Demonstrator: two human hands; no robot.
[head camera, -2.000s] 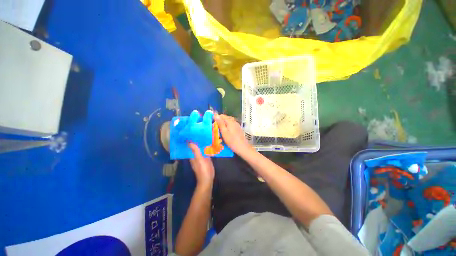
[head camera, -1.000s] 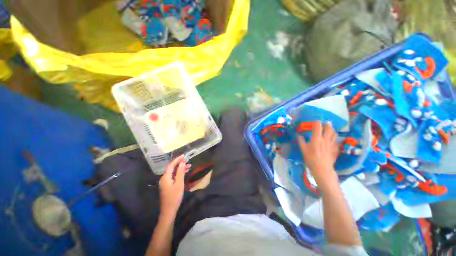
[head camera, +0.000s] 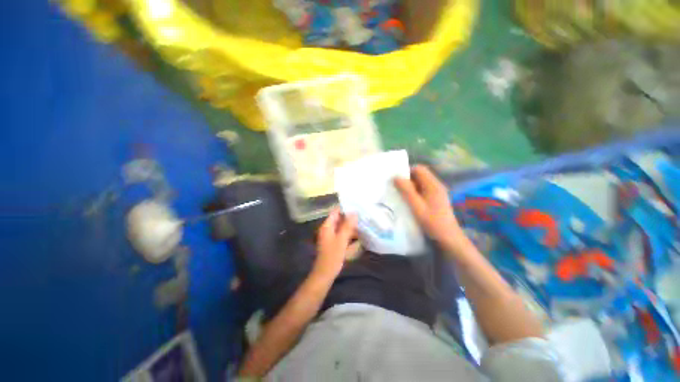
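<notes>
A plush piece, pale wrong side showing with a small blue patch near its lower edge, is held between both hands above the lap. My left hand grips its lower left edge. My right hand grips its right side. The thin metal tube points from the cream round base toward the lap, with nothing on it. The picture is blurred, so finger details are unclear.
The blue machine panel is at left. The white basket with a cream card stands beyond the hands. The yellow liner is at the top. The blue crate, heaped with pieces, is at right. A grey-brown bundle lies behind it.
The blue piece seen on the nozzle earlier is gone from it. My right hand has come from the crate to above the lap, and both hands now hold a pale-backed piece. The view has turned left.
</notes>
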